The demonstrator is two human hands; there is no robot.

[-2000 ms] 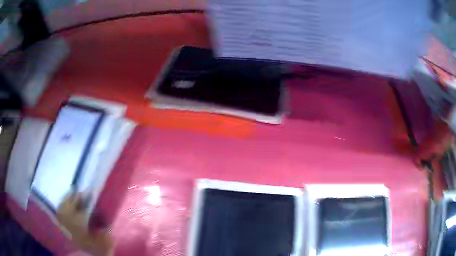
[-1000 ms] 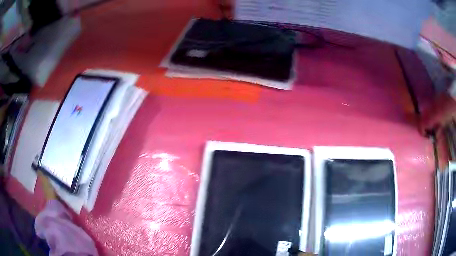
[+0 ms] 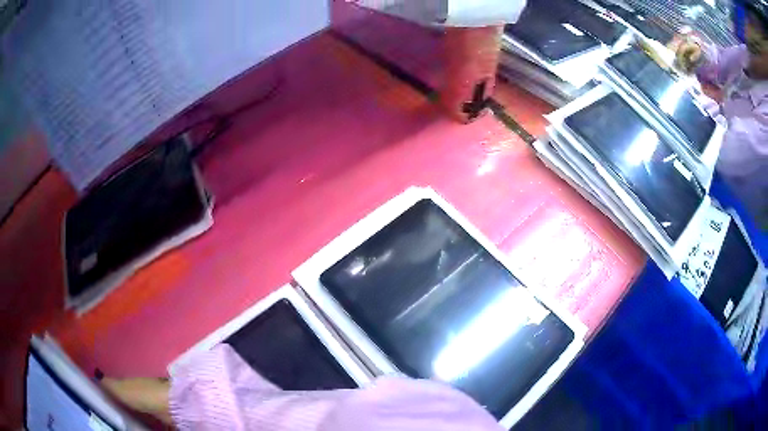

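Note:
My left hand (image 3: pixel 139 397), in a pink striped sleeve, is at the lower left, small and partly hidden. A dark fingertip shows beside the white-bordered stack. A tablet with a lit white screen (image 3: pixel 52 402) lies there, cut off by the picture's edge. Whether my fingers hold it is unclear. My right hand is out of the picture. A dark tablet (image 3: pixel 290 343) on a white sheet lies partly under my sleeve. A larger-looking dark tablet (image 3: pixel 396 278) on a white sheet lies beside it, with a bright reflection.
A dark tablet stack (image 3: pixel 135 215) lies at left below a hanging record sheet (image 3: pixel 160 59). An orange-red post (image 3: pixel 470 67) stands at the back. Stacked tablets (image 3: pixel 632 160) and a handwritten sign (image 3: pixel 706 248) are right, by a blue tote (image 3: pixel 674 353). Another person (image 3: pixel 745 126) is upper right.
The view has swung right and tilted, bringing the right-hand stacks, blue tote and another person into sight. The lit tablet is now at the lower-left corner. My sleeve now crosses the bottom.

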